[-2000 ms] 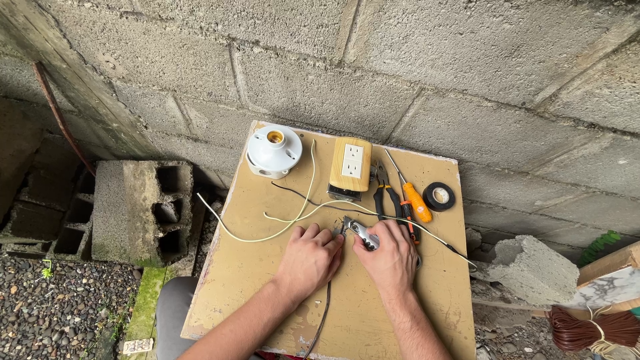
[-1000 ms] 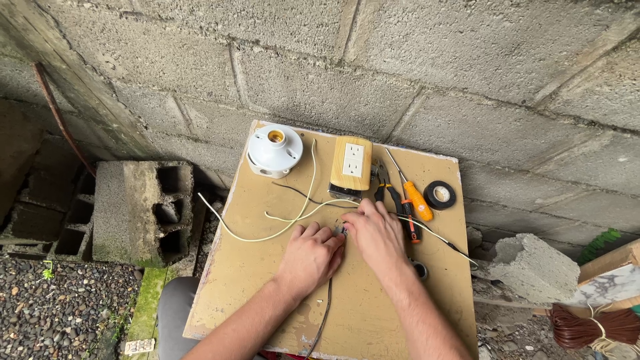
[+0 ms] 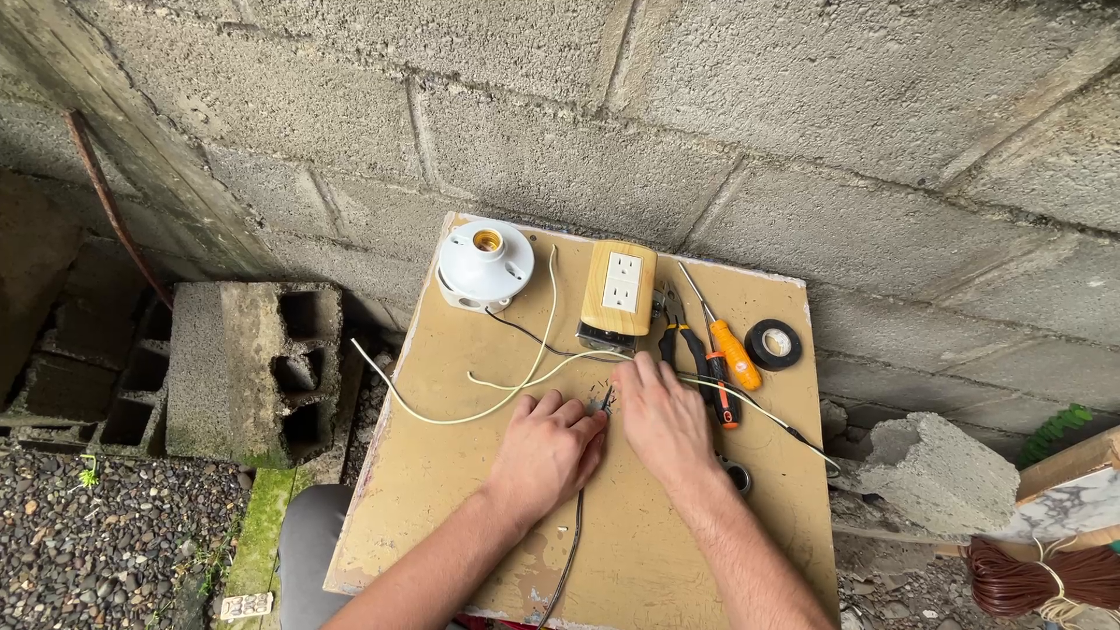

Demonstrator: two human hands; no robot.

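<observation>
My left hand [image 3: 547, 451] is closed on a black wire [image 3: 573, 542], whose end pokes up past the fingertips while the rest runs toward the board's front edge. Close to that end, on the right, is my right hand [image 3: 665, 416], fingers bent down; whether it holds anything is hidden. Dark scraps lie between the hands. Behind them stand a white lamp socket [image 3: 486, 267] and a wood-look outlet box [image 3: 619, 289]. White wires [image 3: 525, 385] curve across the board. Pliers [image 3: 687, 337], an orange screwdriver [image 3: 735, 354], a red-black screwdriver [image 3: 723, 389] and black electrical tape [image 3: 773, 344] lie right.
The wooden board [image 3: 490, 534] sits against a concrete block wall [image 3: 560, 149]. Hollow blocks [image 3: 254, 376] stand left, above gravel [image 3: 105, 525]. A broken block [image 3: 941, 472] and a brown wire coil [image 3: 1028, 577] lie right. A round dark object [image 3: 737, 477] is partly behind my right forearm.
My right hand held a grey metallic tool two seconds ago; that tool is no longer in its fingers. A round dark object now shows beside the right forearm. My left hand stays at the black wire.
</observation>
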